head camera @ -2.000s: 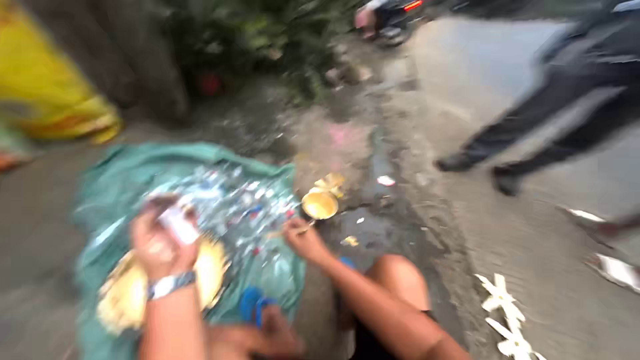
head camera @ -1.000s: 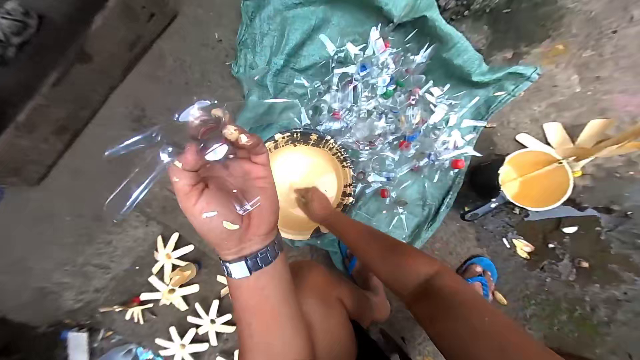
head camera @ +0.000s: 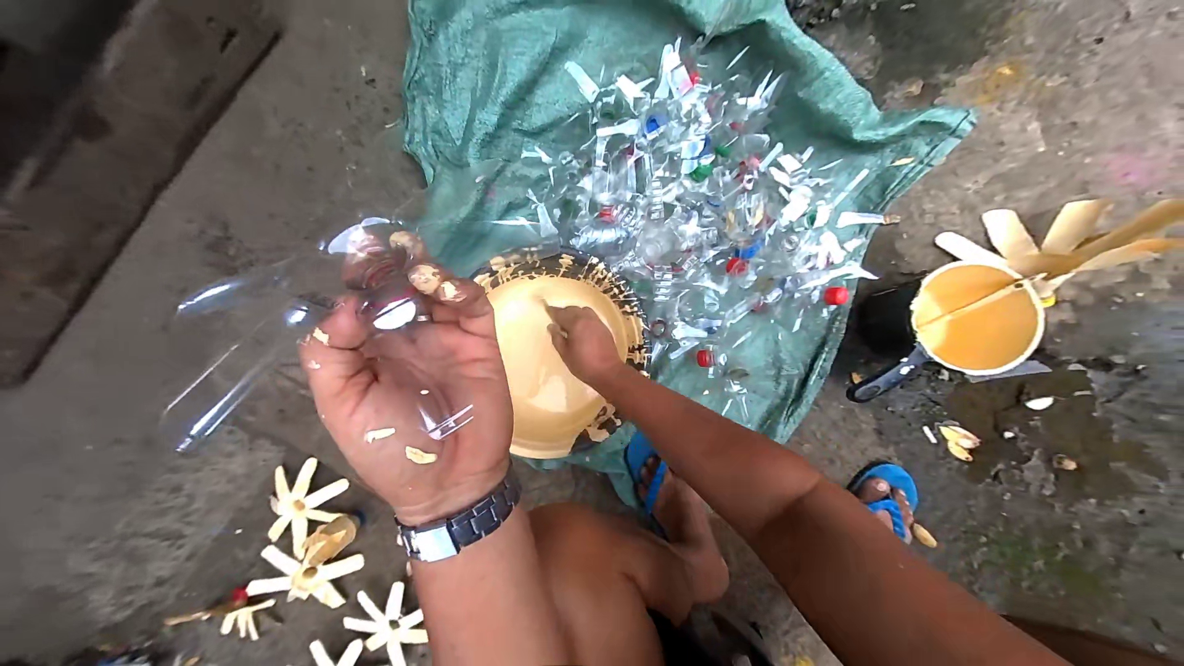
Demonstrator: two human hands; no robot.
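Observation:
My left hand [head camera: 416, 398], palm up and flecked with cream paint, grips a clear plastic bottle piece [head camera: 250, 314] cut into long strips that point left. A wide basin [head camera: 532, 407] of cream-coloured paint lies just beyond and to the right of it. Over the paint is my right hand [head camera: 585, 347], its fingers curled and the fingertips at the paint; whether they hold anything cannot be seen. Many cut clear bottle pieces [head camera: 657, 231], some with red, blue or green caps, are heaped beside the basin on a green woven sheet [head camera: 490, 102].
At right stands a dark-handled pot [head camera: 980, 319] of yellowish paint, with a stick across it and painted strips behind. Several cream-painted bottle flowers [head camera: 296, 504] lie on the ground at lower left. A concrete ledge [head camera: 120, 157] runs along the upper left. My feet wear blue flip-flops [head camera: 888, 495].
My right hand was beside the small pot two seconds ago and is now over the basin. My left hand still holds a clear bottle piece. The view has turned strongly since the first frame.

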